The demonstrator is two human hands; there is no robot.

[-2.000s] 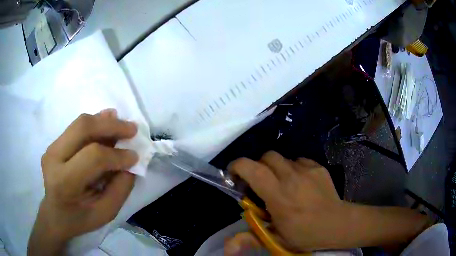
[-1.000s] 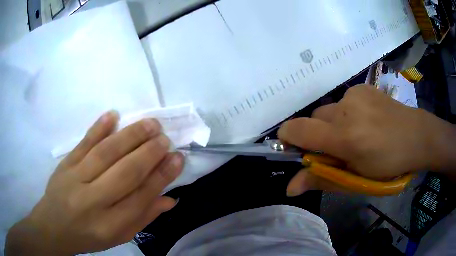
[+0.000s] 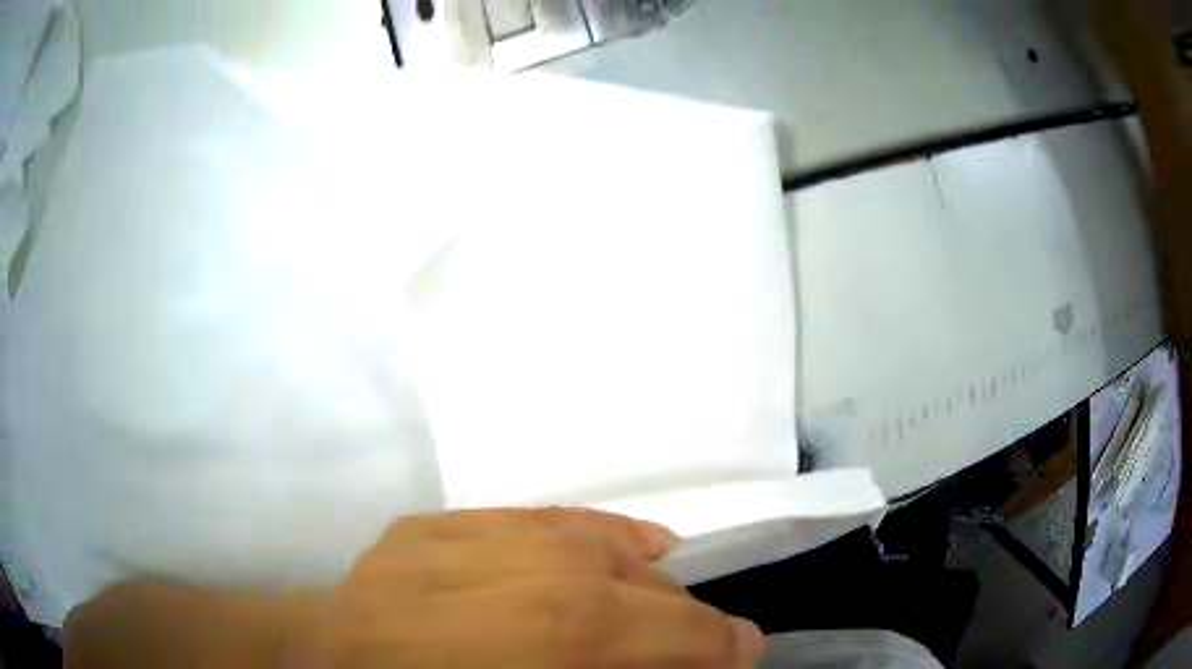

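A large white fabric panel (image 3: 614, 301) lies over the left and middle of the table. Its lower edge forms a folded strip (image 3: 784, 510) that reaches right past the panel's side, its end by the table's front edge. My left hand (image 3: 536, 588) is at the bottom middle, closed on the near end of this strip; the fingertips lie on the cloth. A blurred brown shape like my right forearm (image 3: 1163, 196) runs up the right edge; my right hand itself is not seen. The scissors are not in view.
The white table (image 3: 980, 275) shows ruler marks near its front edge. Metal plates (image 3: 536, 26) of the machine bed are at the top. More white cloth (image 3: 33, 118) lies at the upper left. A side shelf (image 3: 1131, 484) with white items is at the lower right.
The view has shifted left. The scissors, at the cloth's edge in my right hand before, have left the picture. The panel lies spread wider, and my left hand is lower in the picture.
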